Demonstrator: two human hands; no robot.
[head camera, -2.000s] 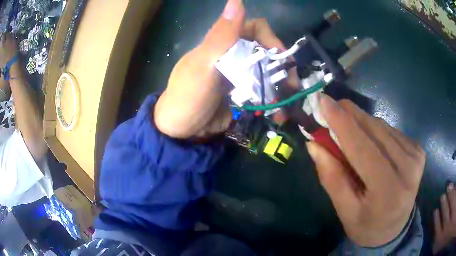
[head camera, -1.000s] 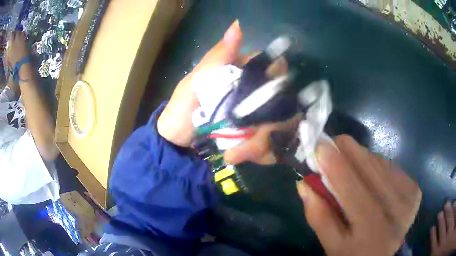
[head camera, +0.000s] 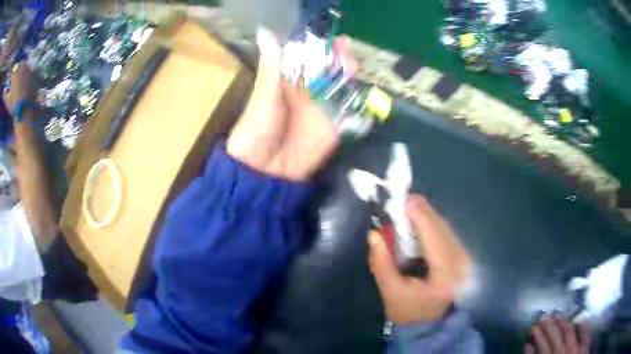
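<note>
My left hand (head camera: 287, 128) is at the upper middle, near the bench's far edge, holding a wired board assembly (head camera: 339, 83) with white plastic and a yellow block. The image is blurred there. My right hand (head camera: 422, 266) is lower and to the right, closed around the hand cutters (head camera: 387, 231), whose red handle shows beside white wrapping (head camera: 400, 187) with two loose ends sticking up. The cutters are apart from the assembly. Their tips cannot be made out.
A cardboard tray (head camera: 162, 138) with a pale ring (head camera: 102, 193) and a dark stick (head camera: 135, 99) lies left. Beyond the chipped edge (head camera: 484, 114), assemblies (head camera: 546, 69) lie on the green belt (head camera: 387, 24). Another person's arm (head camera: 31, 166) is left; another hand (head camera: 560, 337) and white scrap (head camera: 605, 287) are lower right.
My left hand has moved up toward the belt edge with the assembly. My right hand has moved left, away from the assembly, still holding the cutters. The view has shifted, showing more of the belt.
</note>
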